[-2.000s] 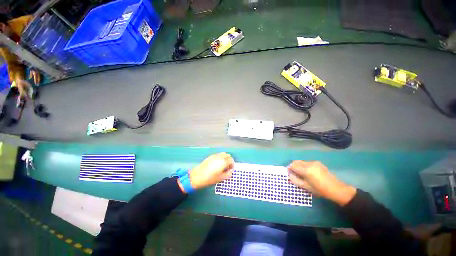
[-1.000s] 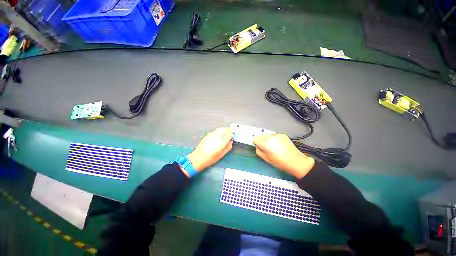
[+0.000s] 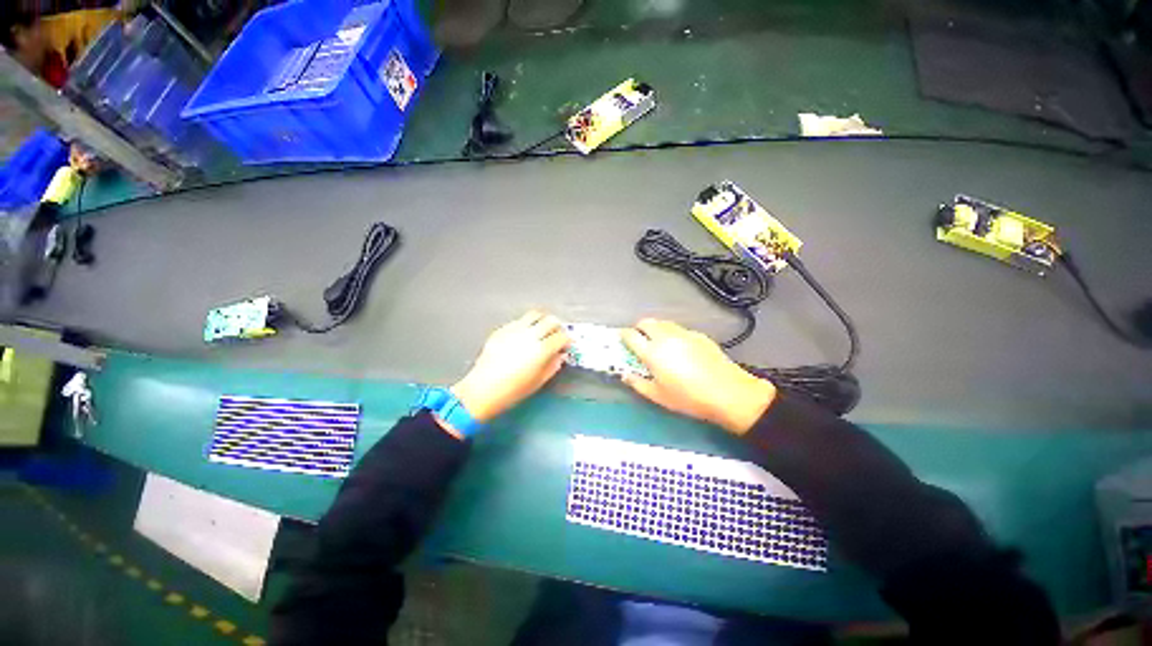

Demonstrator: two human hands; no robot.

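Note:
A power adapter board, pale green-white face up, lies at the belt's near edge between my hands. My left hand has its fingers on the board's left end. My right hand has its fingers on the right end and hides part of it. Whether a small pad is at my fingertips cannot be seen. The dotted pad sheet lies on the green ledge below my hands, partly under my right forearm.
A striped sheet lies on the ledge at left. Other boards with black cables lie on the belt at left, centre and right. Beyond it are another board and a blue tote. A grey machine stands at right.
My hands have moved from the dotted sheet up to the board on the belt. The board now shows a greener face than the plain whitish one earlier. The camera view has shifted slightly.

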